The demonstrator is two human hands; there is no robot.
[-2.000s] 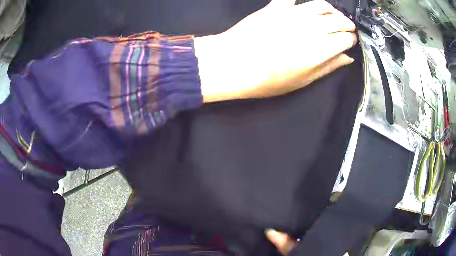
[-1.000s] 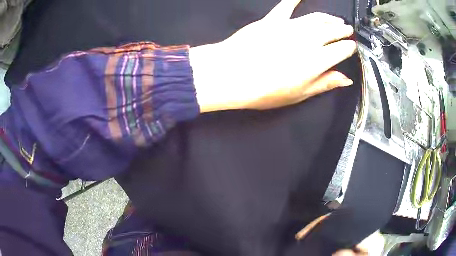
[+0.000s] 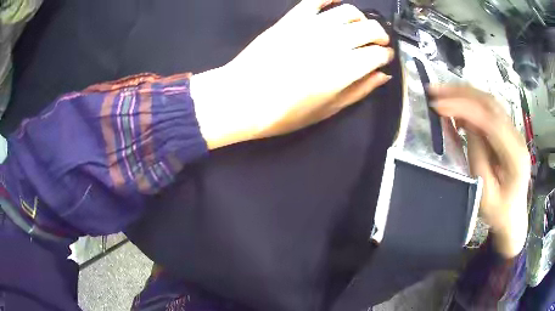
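A large dark garment panel (image 3: 268,212) covers the table and hangs towards the lap. My left hand (image 3: 304,76) lies on it, its curled fingertips at the panel's right edge beside the metal folder. The shiny folder (image 3: 417,115) has a long dark slot. A wide dark band (image 3: 429,203) runs from its white-framed mouth down over the front edge. My right hand (image 3: 487,146), blurred, is over the folder's right side, fingers apart and fingertips near the slot. I see nothing held in it. Whether the left fingers pinch the cloth is hard to tell.
The pale sewing machine (image 3: 496,30) with small metal parts is at the upper right. A red-handled tool (image 3: 527,124) lies at the far right. Grey-khaki cloth (image 3: 15,36) is at the upper left. Speckled floor (image 3: 118,276) shows at the lower left.
My right hand has come up from the bottom edge to the folder and covers the place where the yellow-green scissors showed. My left hand and the folder appear further left in view.
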